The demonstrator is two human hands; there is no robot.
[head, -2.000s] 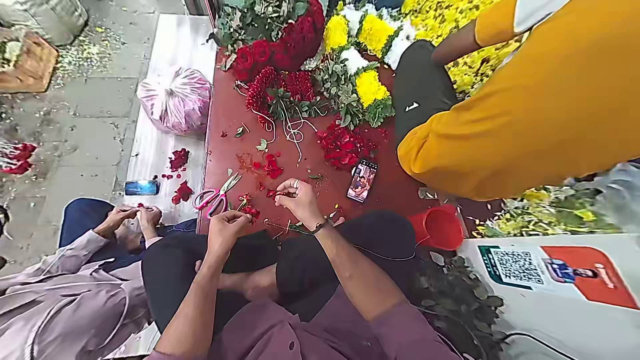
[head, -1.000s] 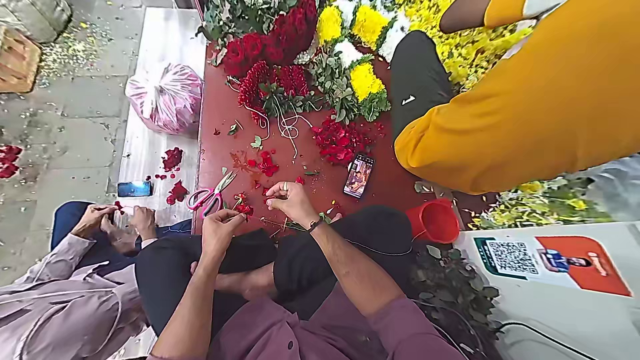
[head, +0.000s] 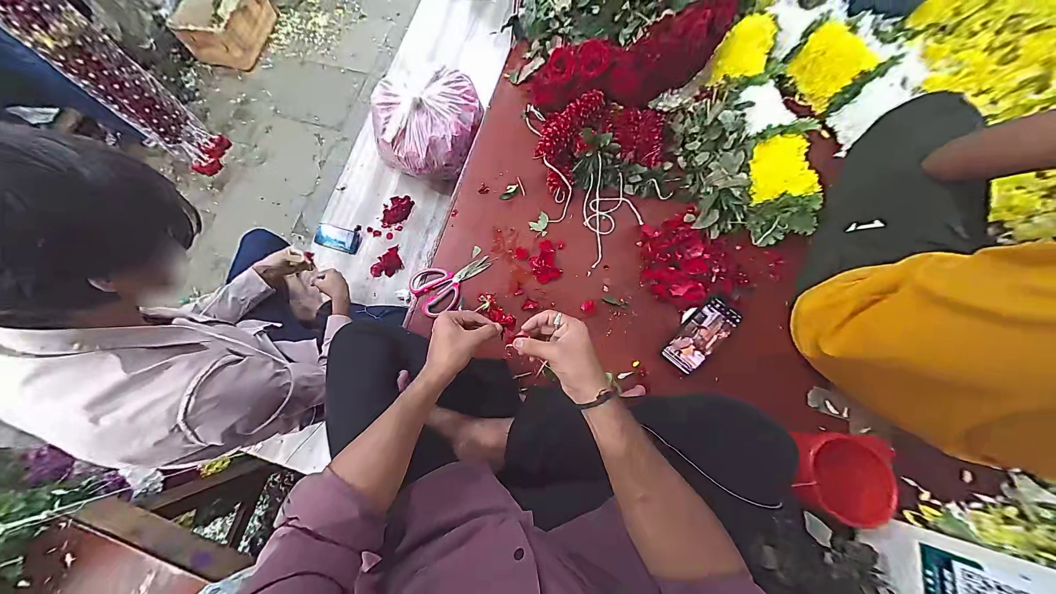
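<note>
My left hand (head: 462, 340) and my right hand (head: 561, 346) meet above my crossed legs, fingertips pinched. A small red flower piece (head: 510, 337) lies between the fingertips; which hand grips it is hard to tell. Thin thread (head: 701, 466) trails over my right knee. Just beyond my left hand lie pink-handled scissors (head: 441, 289) on the red surface (head: 487, 223). Loose red petals (head: 544, 262) are scattered past my fingers, with a larger petal heap (head: 681, 260) to the right. A phone (head: 701, 334) with a lit screen lies right of my right hand.
Bundled red flower strings (head: 569, 128) with white cords, red roses (head: 594, 70) and yellow-and-white flower work (head: 780, 169) lie farther back. A bag of pink petals (head: 427, 124) stands at left. A red bucket (head: 850, 478) is near my right knee. People sit on both sides.
The view has swung left, bringing more of the left neighbour into sight. My two hands have come closer together, their fingertips now nearly meeting.
</note>
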